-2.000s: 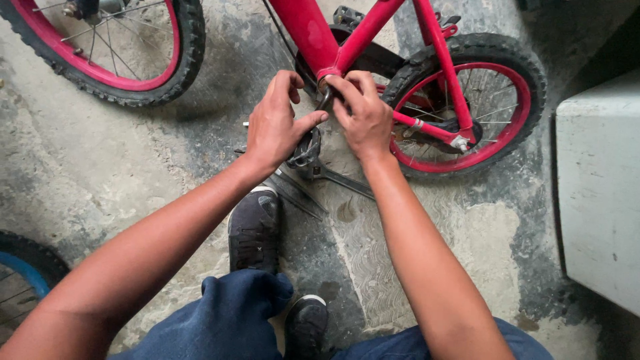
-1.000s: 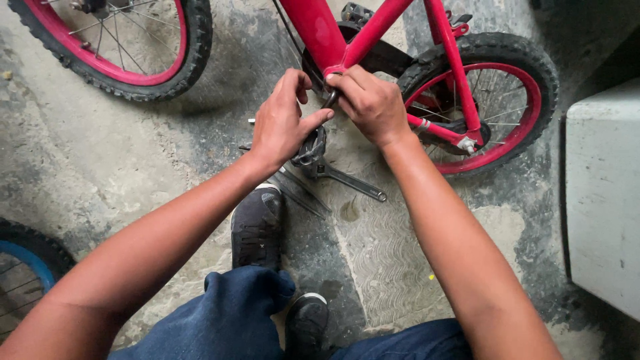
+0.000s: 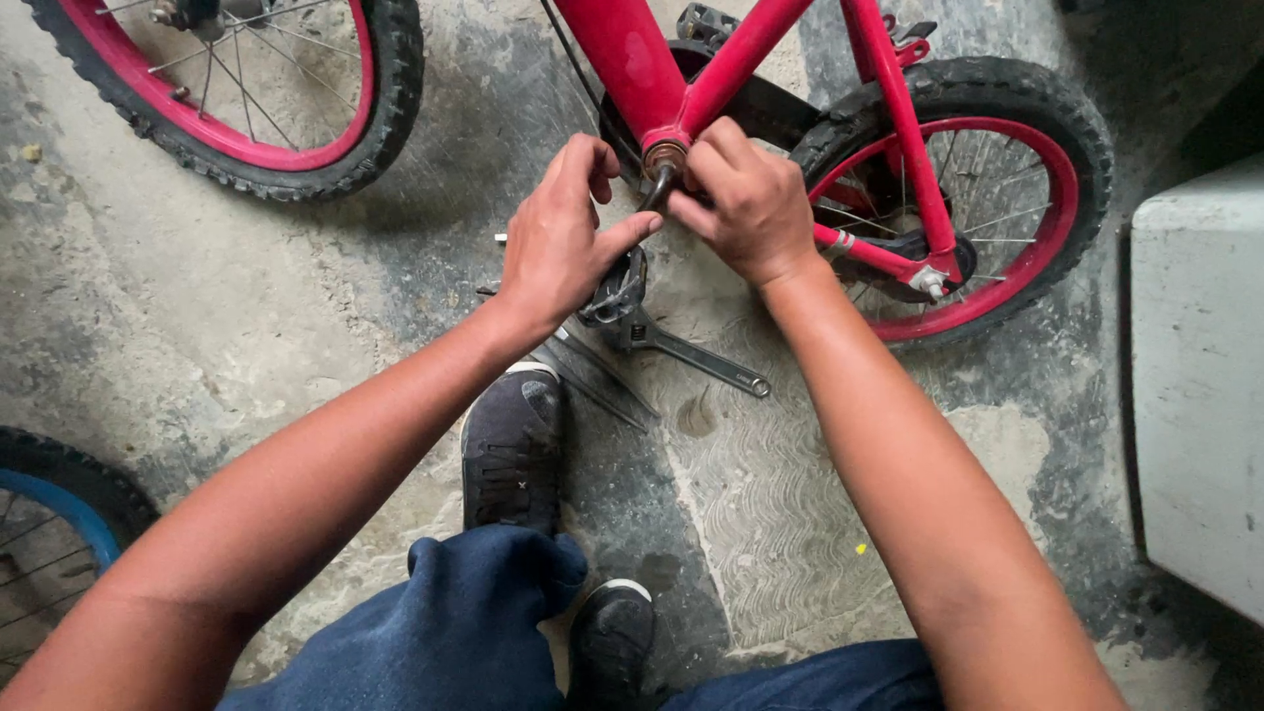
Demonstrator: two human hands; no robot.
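A red bicycle frame (image 3: 632,69) spans the top centre, with its bottom bracket shell (image 3: 664,156) facing me. A dark crank arm (image 3: 660,188) comes out of the shell and runs down to a pedal (image 3: 618,291), partly hidden by my left hand. My left hand (image 3: 568,222) is beside the crank, thumb tip at the crank arm, fingers curled and apart; whether it grips is unclear. My right hand (image 3: 743,197) has its fingers bent at the right edge of the shell; what its fingertips hold is hidden. An adjustable wrench (image 3: 701,363) lies on the floor below the pedal.
Long-handled metal tools (image 3: 602,380) lie beside my dark shoe (image 3: 512,444). The red-rimmed rear wheel (image 3: 1047,227) is at right, another red-rimmed wheel (image 3: 365,79) at upper left. A blue-rimmed wheel (image 3: 74,509) is at the left edge, a pale box-like object (image 3: 1200,385) at the right.
My right hand has shifted slightly at the shell, and more of the shell's opening and the crank shows. My left hand has stayed by the crank.
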